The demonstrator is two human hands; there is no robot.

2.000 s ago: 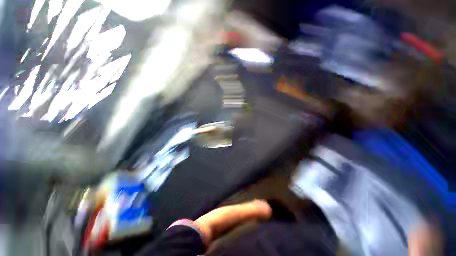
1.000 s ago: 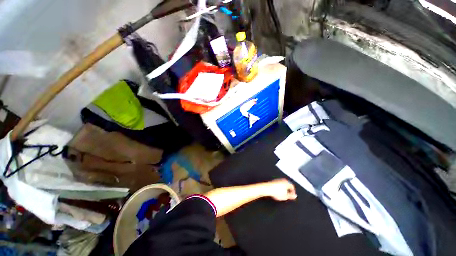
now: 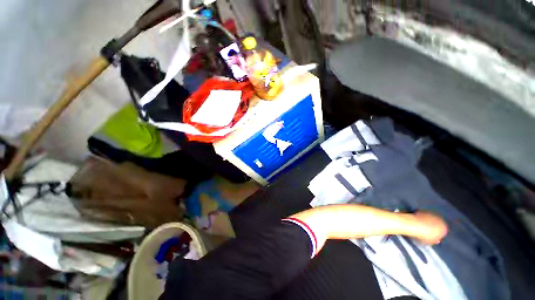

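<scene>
Cut garment pieces, grey cloth with white areas and dark stripes (image 3: 340, 181), lie overlapping on the black ironing table (image 3: 276, 205). My left arm, in a black sleeve with a red and white edge, reaches across them from the lower middle. My left hand (image 3: 432, 227) is over the dark grey part of the pieces at the right. It is blurred, and I cannot tell whether its fingers hold the cloth. My right hand is not in view.
A cabinet with a blue drawer (image 3: 278, 137) stands beyond the table, with a red bag (image 3: 193, 117) and yellow bottle (image 3: 267, 79) on top. A grey sleeve board (image 3: 434, 99) runs along the far side. A cream scrap bin (image 3: 138, 272) is at lower left.
My left hand has moved right, from the table at the near edge of the pieces to over their dark grey part. The sleeve now covers more of the table. The view has shifted slightly.
</scene>
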